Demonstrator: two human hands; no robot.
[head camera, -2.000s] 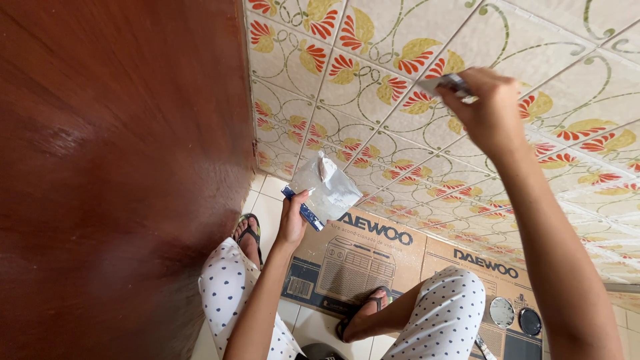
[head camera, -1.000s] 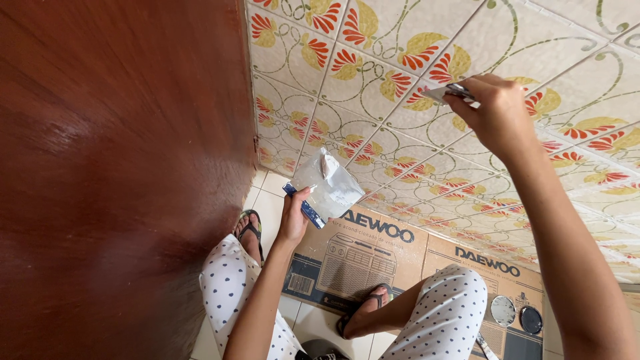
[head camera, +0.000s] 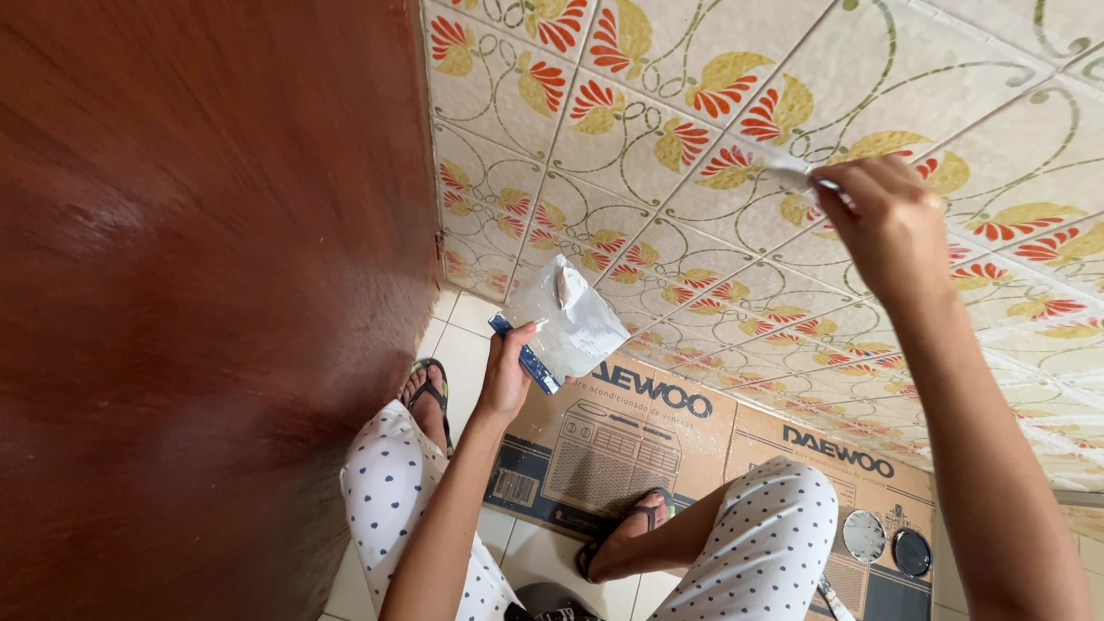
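Observation:
My left hand (head camera: 509, 371) grips the blue edge of a wide putty knife (head camera: 573, 315), whose pale, flat blade carries a lump of white paste (head camera: 571, 289). At the upper right my right hand (head camera: 888, 228) pinches a small putty knife (head camera: 789, 176), its blade against the patterned tile wall (head camera: 673, 164). A whitish smear (head camera: 768, 151) lies along the tile joint beside that blade. The small knife's handle is mostly hidden in my fingers.
A reddish-brown wooden door (head camera: 207, 259) stands at the left. Flattened Daewoo cardboard (head camera: 707, 431) covers part of the tiled floor (head camera: 466, 345). On it lie an open round container (head camera: 864, 536), a dark round lid (head camera: 912, 552) and a paste-marked tool (head camera: 835, 597) near my knee.
My right hand has moved a little along the wall with the small knife. My left hand has stayed about where it was, with the wide knife still in it.

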